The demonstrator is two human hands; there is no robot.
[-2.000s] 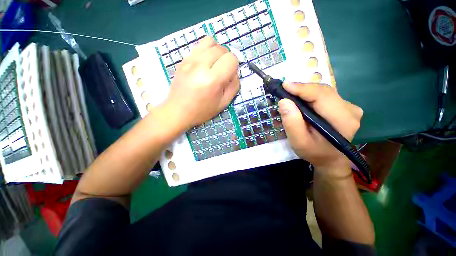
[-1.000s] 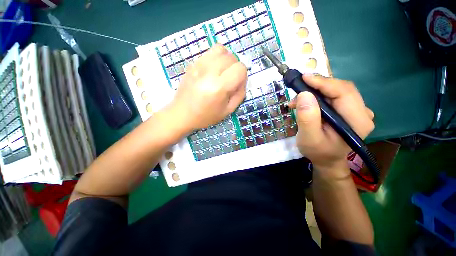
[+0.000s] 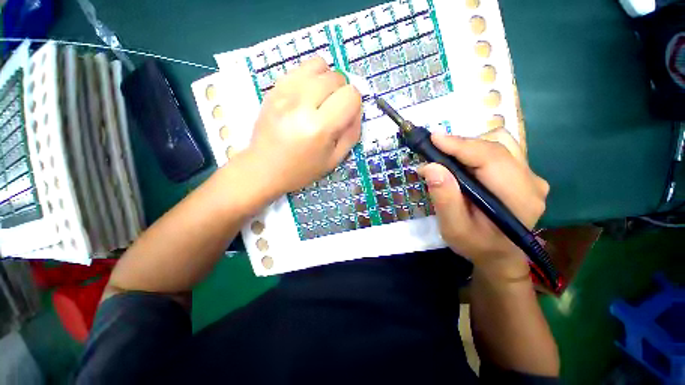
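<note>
A white tray (image 3: 467, 79) with round tan holes lies before me and bears green panels of small boards (image 3: 398, 46) in several blocks. My right hand (image 3: 488, 195) holds a black soldering iron (image 3: 481, 192), its tip over the tray's middle, close to my left fingers. My left hand (image 3: 308, 124) is closed over the middle of the panels, its fingertips curled under and hidden. A thin pale solder wire (image 3: 161, 57) runs from the left edge toward my left hand; the wire's end is hidden.
Stacked trays (image 3: 90, 150) stand at the left. A black glossy slab (image 3: 164, 120) lies between them and the tray, below a clear plastic strip (image 3: 101, 28). A black box (image 3: 668, 64) is at the right edge. A blue stool (image 3: 657, 323) and a red object (image 3: 79, 301) are below.
Since one second ago the iron has moved left, its tip now close to my left fingers. The tray appears slightly further right in view. My left hand stays closed over the panels.
</note>
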